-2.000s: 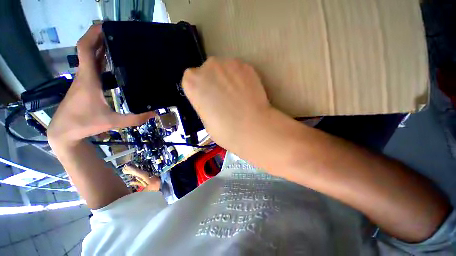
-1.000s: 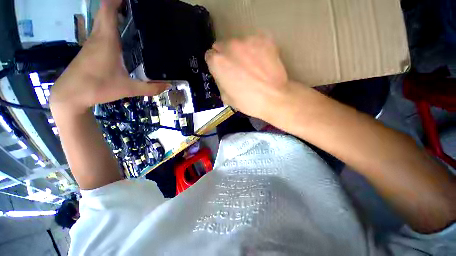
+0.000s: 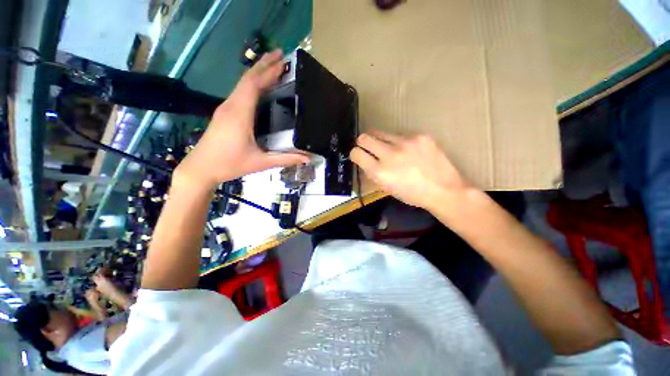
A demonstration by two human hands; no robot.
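Note:
The screw feeder (image 3: pixel 323 110) stands near the bench edge in front of me, its black side panel facing my right and an open bay on its left. My left hand (image 3: pixel 231 139) grips it, thumb along the near side and fingers at the far end. My right hand (image 3: pixel 411 165) is half curled with its fingertips at the near right edge of the black panel. Whether it pinches anything thin cannot be seen. A small metal mechanism (image 3: pixel 297 175) shows at the feeder's near end. A black corded unit (image 3: pixel 288 209) lies at the bench edge.
Cardboard (image 3: pixel 455 88) covers the bench on the right. A white sheet (image 3: pixel 257 192) lies under the near left area, with black units (image 3: pixel 217 246) further left. A thick black cylinder (image 3: pixel 161 92) hangs at upper left. Red stools (image 3: pixel 264 288) are below. A person (image 3: pixel 88 338) sits at lower left.
The view has shifted; the feeder appears smaller, lower and further right, with more bench showing. My left hand still holds it. My right hand's fingers look less tightly curled.

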